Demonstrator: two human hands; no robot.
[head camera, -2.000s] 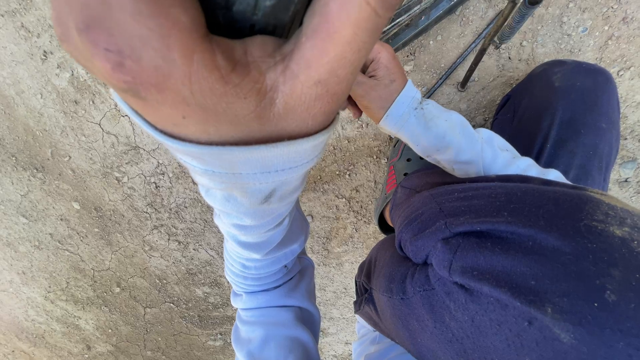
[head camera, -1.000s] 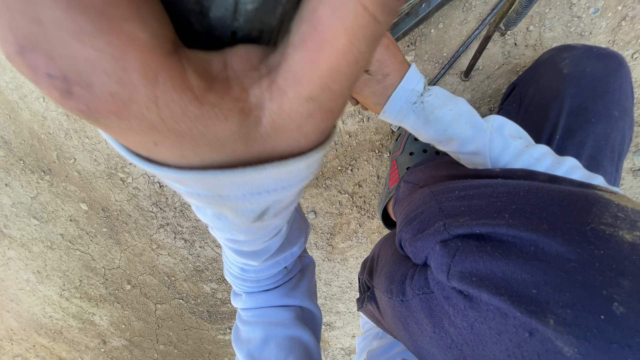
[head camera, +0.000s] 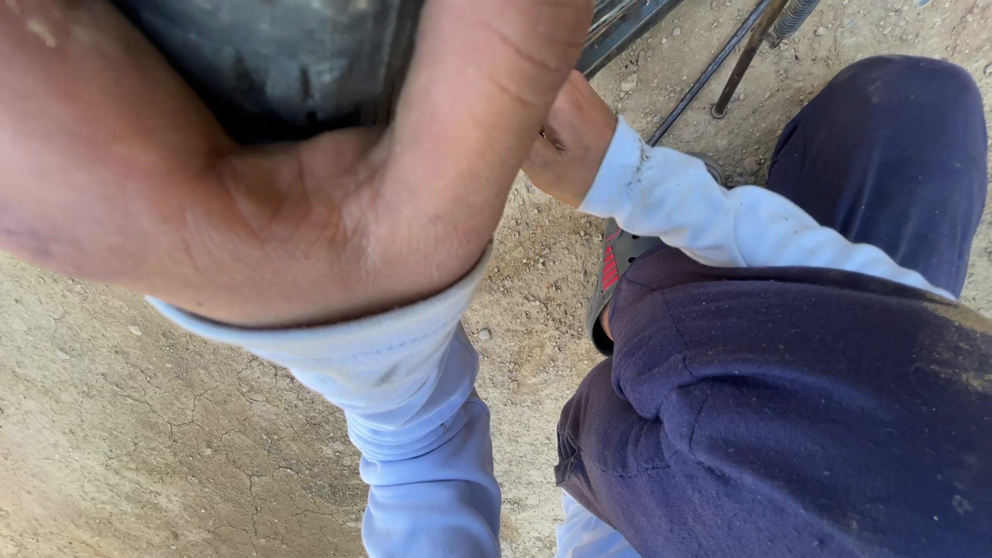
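My left hand (head camera: 310, 225) fills the upper left, very close to the camera. Its palm and thumb curve around a dark, smooth, rounded object (head camera: 271, 62), whose kind I cannot tell; the finger ends are out of frame. Beyond it, smaller and lower down, my right hand (head camera: 573, 143) is beside dark metal bars (head camera: 632, 35). The left hand covers its fingers, so what they touch is hidden. Both arms wear light blue sleeves.
My bent legs in dark blue trousers (head camera: 775, 387) take up the right side. A dark clog with red marks (head camera: 612, 267) rests on dry, cracked soil (head camera: 194, 418). Thin metal rods (head camera: 744, 66) and a coil spring (head camera: 794, 19) are at the top right.
My left hand has come lower in the view, together with the dark object, more of which now shows. The right hand remains near the metal bars, partly covered.
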